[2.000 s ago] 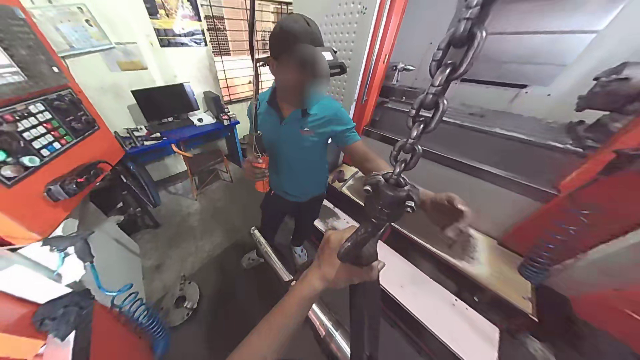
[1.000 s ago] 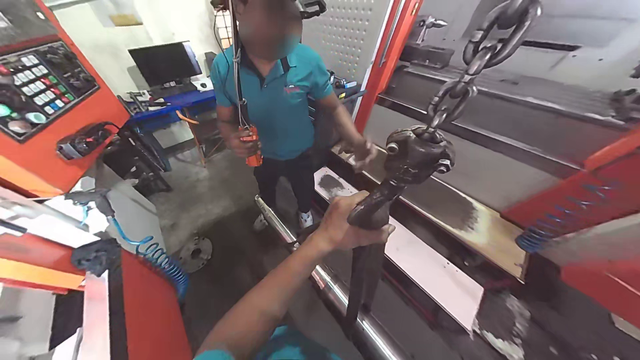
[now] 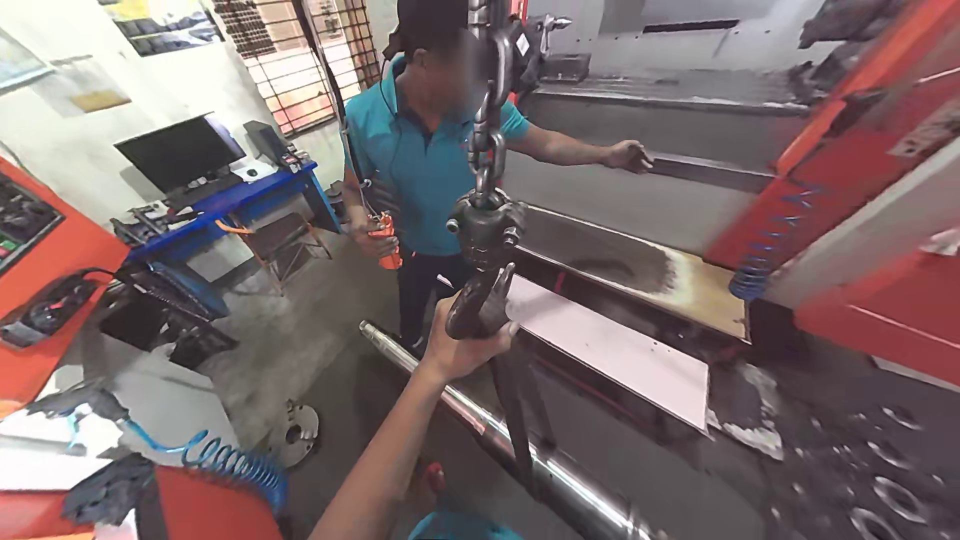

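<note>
My left hand is closed around the lower part of a dark steel crane hook. The hook hangs from its block on a heavy link chain. A dark lifting sling runs down from the hook to a long polished metal shaft, which lies slanted below. How the sling sits on the hook is hidden by my fingers. My right hand is not in view.
A person in a teal shirt stands just beyond the hook, one hand on an orange hoist pendant, the other arm stretched right. A flanged disc lies on the floor. Pale panel, machine bed and coiled blue hose are around.
The view has shifted. The person's free arm, lower near the hook before, is now stretched out toward the machine. My left hand has stayed on the hook.
</note>
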